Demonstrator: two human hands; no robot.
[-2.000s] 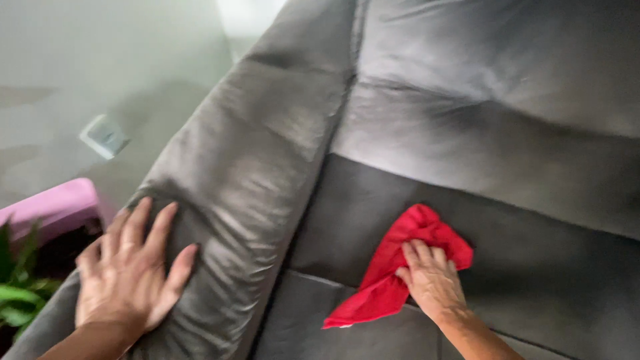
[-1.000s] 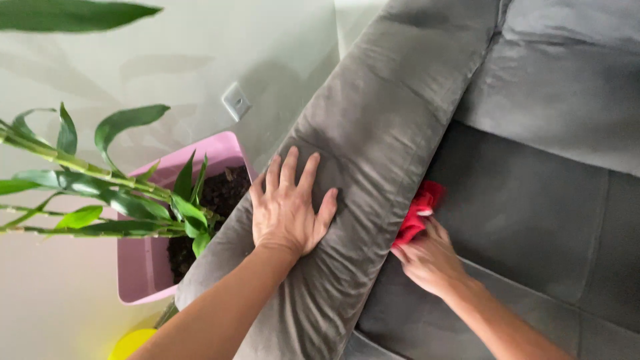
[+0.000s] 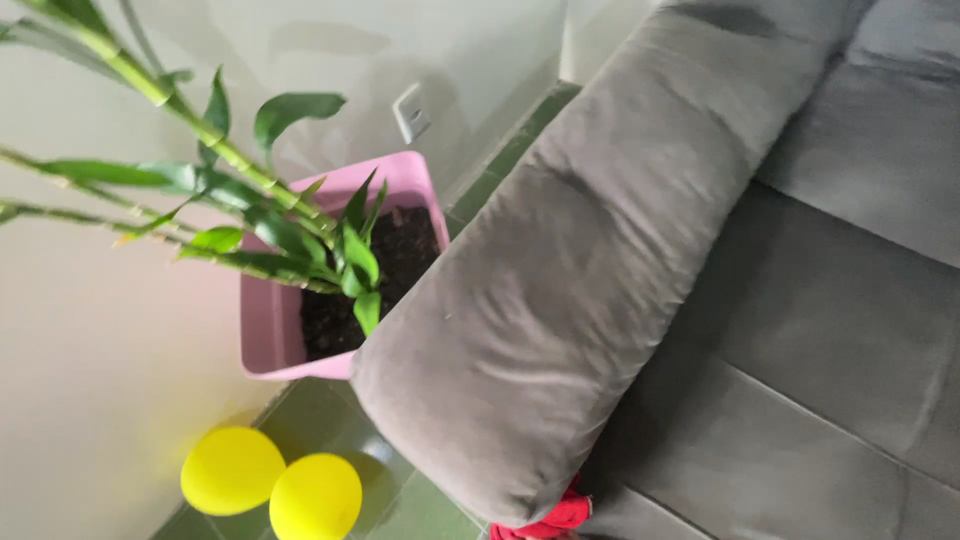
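A red cloth (image 3: 559, 516) is bunched against the front end of the grey sofa armrest (image 3: 555, 285), at the bottom edge of the head view. Only a sliver of my right hand (image 3: 553, 535) shows, its fingers at the cloth; the rest is cut off by the frame. My left hand is out of view. To the right of the armrest lies the dark grey seat (image 3: 810, 330), crossed by seams.
Left of the armrest, a pink planter (image 3: 270, 330) with soil and a bamboo-like plant (image 3: 247, 169) stands by the wall. Two yellow balloons (image 3: 232, 471) (image 3: 315, 496) rest on the green tiled floor (image 3: 427, 502). A wall outlet (image 3: 412, 113) is above the planter.
My left hand has left the armrest and the view. The red cloth has gone from the seat, through the gap beside the armrest, to the armrest's front end. The view has shifted toward the planter.
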